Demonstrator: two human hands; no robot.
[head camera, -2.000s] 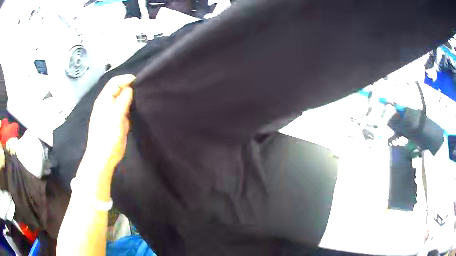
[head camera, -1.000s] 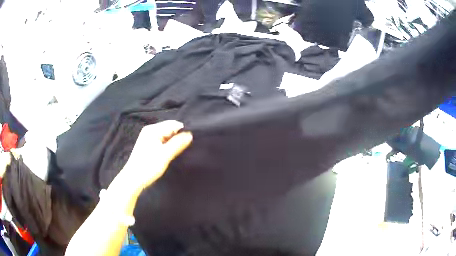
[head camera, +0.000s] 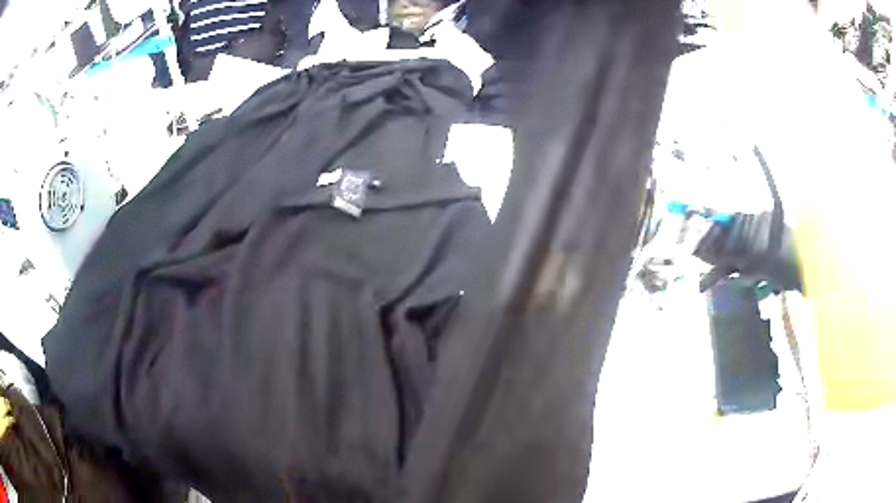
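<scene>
The black garment body (head camera: 285, 305) lies spread and wrinkled over the left and middle. A small dark care label with pale print (head camera: 351, 192) lies on it, with a white tab beside it. A long blurred fold of black cloth (head camera: 550, 216) stands up from the bottom to the top edge, right of the label. A small blurred tan patch shows on this fold; I cannot tell what it is. My left hand is not visible. A pale yellow blurred shape at the right may be my right arm; no right hand can be made out.
A dark stack of cut pieces with a jagged edge (head camera: 743, 349) lies on the white table (head camera: 648, 413) at the right. Blurred machine parts and a dark wrapped bundle (head camera: 742, 246) stand behind it. A white machine head with a round grille (head camera: 62, 196) is at the far left. Striped cloth shows at the top.
My left hand has gone from the cloth edge and out of sight. The raised black cloth now stands nearly upright, uncovering more of the garment and label. The view has shifted, and a yellow shape appears right.
</scene>
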